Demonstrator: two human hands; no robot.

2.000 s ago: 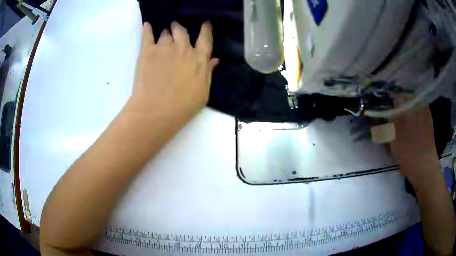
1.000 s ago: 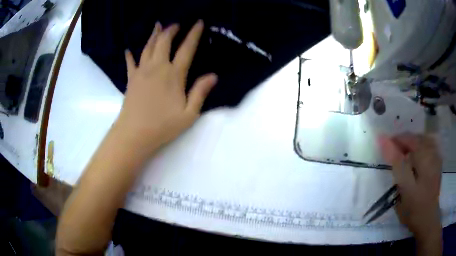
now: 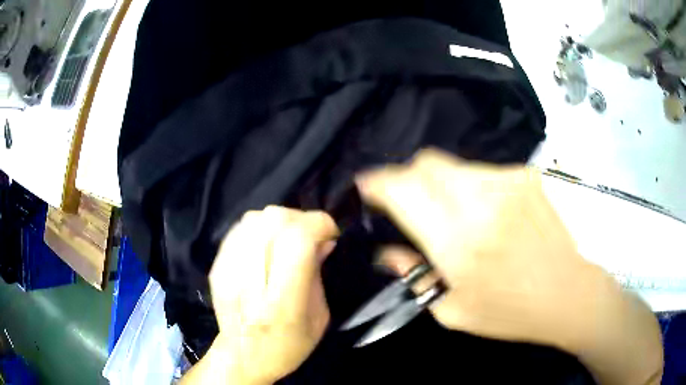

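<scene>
The black garment [image 3: 286,143] lies over the table's front edge and hangs down toward the lap. Its wide waistband [image 3: 248,94] curves across the upper part, with a short white strip [image 3: 481,56] on it at the right. My left hand [image 3: 274,282] is closed on the black cloth at the centre left, fingertips pinching it. My right hand [image 3: 481,248] is blurred, just right of it, over the cloth. It holds the thread snips [image 3: 391,308], their two blades apart and pointing down left. What its fingertips touch is too blurred to tell.
The machine bed plate [image 3: 624,143] and small metal machine parts [image 3: 575,71] are at the right. A wooden table edge [image 3: 86,113] runs along the left. Clear bags [image 3: 143,338] and blue bins [image 3: 49,252] are below left, over a green floor [image 3: 64,323].
The garment has come forward over the table's front edge. My left hand has gone from lying flat to gripping cloth. My right hand has moved left with the snips, beside my left hand.
</scene>
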